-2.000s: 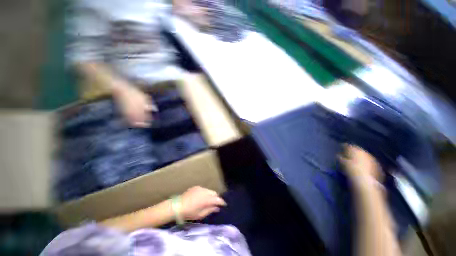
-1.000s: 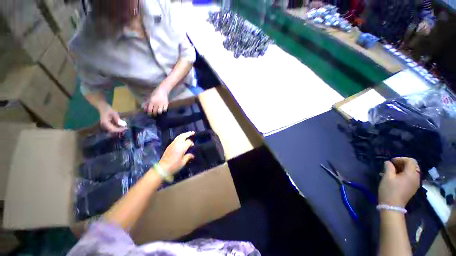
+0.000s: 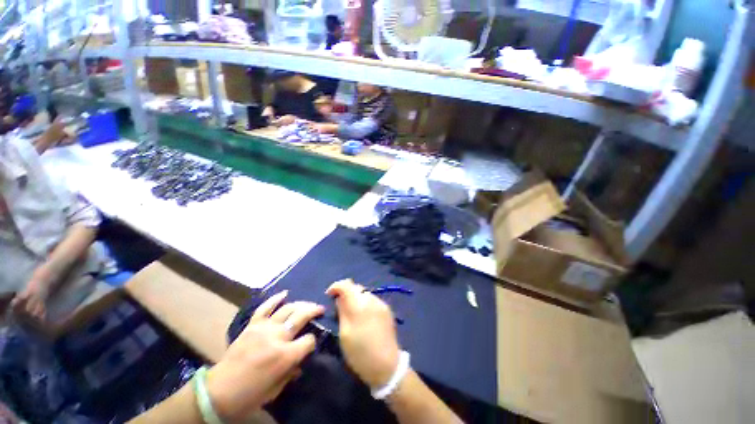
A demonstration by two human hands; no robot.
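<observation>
A black plastic housing (image 3: 241, 320) is in front of me, mostly hidden under my hands. My left hand (image 3: 263, 358), with a pale green bracelet, lies over it and grips it. My right hand (image 3: 366, 333), with a white bracelet, has its fingers bent at the housing's upper right side; whether it pinches a small piece is hidden. Blue-handled pliers (image 3: 389, 290) lie on the dark mat (image 3: 439, 331) behind my right hand, mostly covered. A heap of small black pads (image 3: 410, 236) is at the mat's far edge.
An open carton (image 3: 178, 302) with bagged housings is at lower left, beside a neighbouring person. Small metallic parts (image 3: 178, 172) lie on the white bench (image 3: 240, 236). A small silvery tool (image 3: 471, 296) is on the mat's right. A small carton (image 3: 559, 248) stands right; a shelf crosses above.
The view has turned up and right. My left hand has left the carton and now grips a housing in front of me. My right hand has moved from the pads to the housing.
</observation>
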